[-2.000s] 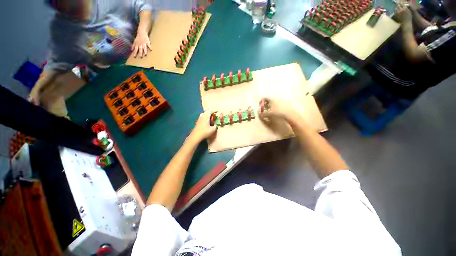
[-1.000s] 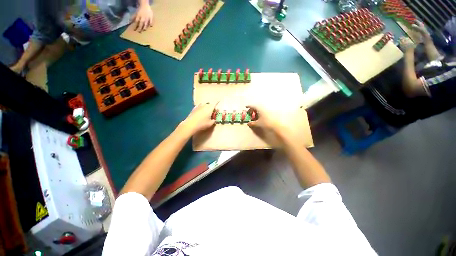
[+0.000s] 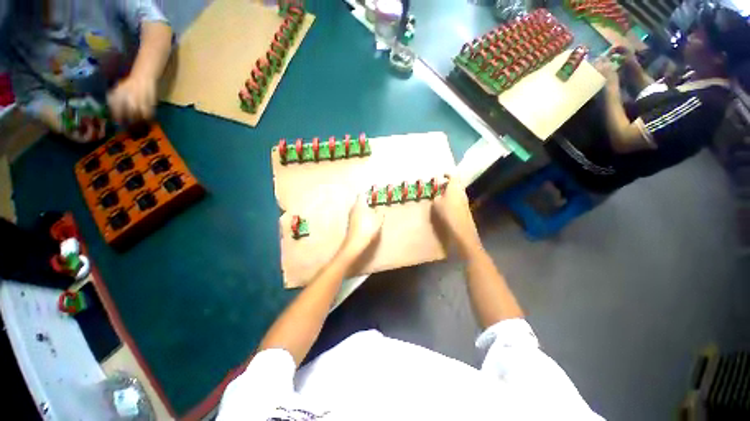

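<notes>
A cardboard sheet (image 3: pixel 329 247) lies on the green mat in front of me. A row of green-and-red assemblies (image 3: pixel 331 149) stands along its upper left edge. A second row (image 3: pixel 407 192) is between my hands at the sheet's right side. My left hand (image 3: pixel 363 226) holds its left end and my right hand (image 3: pixel 451 210) holds its right end; the fingertips are partly hidden. I cannot tell whether this row touches the cardboard. A single green-and-red assembly (image 3: pixel 301 226) stands apart on the sheet's left part.
An orange fixture with dark pockets (image 3: pixel 136 182) sits at left, with another person's hand (image 3: pixel 134 100) at its top edge. The white machine (image 3: pixel 33 345) is at lower left. Another cardboard sheet (image 3: pixel 214 62) is beyond. A person (image 3: pixel 633 123) sits at right near filled rows (image 3: pixel 516 49).
The row between my hands has moved to the right side of the sheet. One single assembly now stands apart at left. The other person's hand has moved from the far cardboard to the orange fixture.
</notes>
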